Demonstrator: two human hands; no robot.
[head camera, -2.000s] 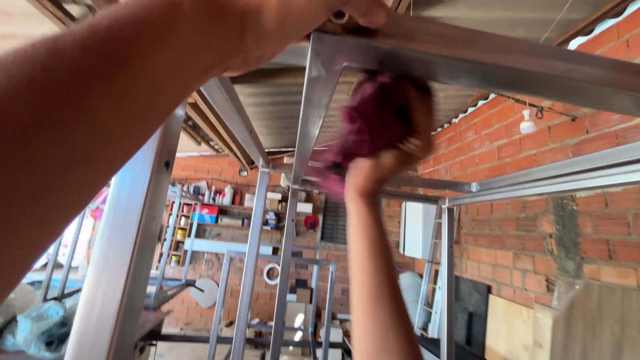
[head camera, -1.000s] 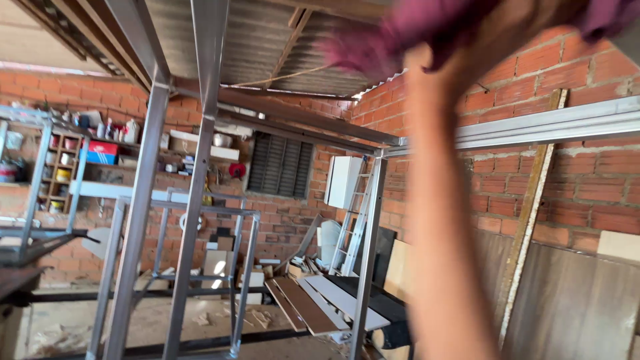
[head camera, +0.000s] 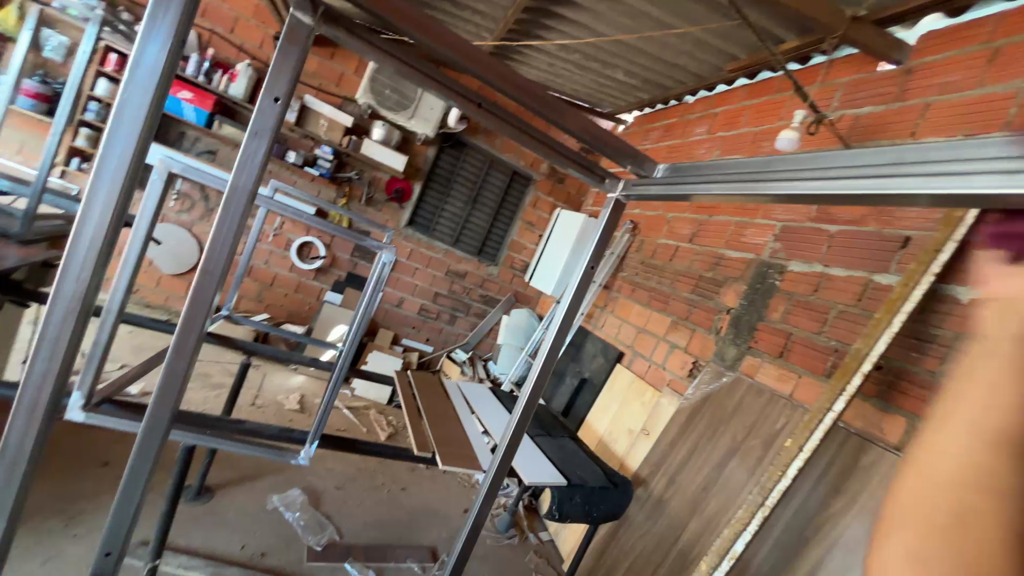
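My right hand (head camera: 996, 280) is blurred at the right edge, partly cut off by the frame. It is at a dark maroon cloth (head camera: 1000, 232), just below a horizontal metal rail (head camera: 832, 172) of a welded steel tube frame. How the fingers close on the cloth is hidden. Two slanting steel tube posts (head camera: 224, 264) of the frame stand at the left, and a thinner post (head camera: 536, 392) stands in the middle. My left hand is out of view.
A smaller steel frame (head camera: 352, 360) sits behind the posts. Boards (head camera: 444, 424) and a black roll (head camera: 588, 496) lie beyond. Wood panels (head camera: 704, 464) and a rusty-edged bar (head camera: 840, 392) lean at the brick wall. A light bulb (head camera: 790, 136) hangs near the roof; plastic wrap (head camera: 304, 518) lies on the floor.
My left hand, at the frame's top two seconds ago, has left the view. My right hand has gone with the maroon cloth from the upper middle to the right edge. The view has turned and tilted.
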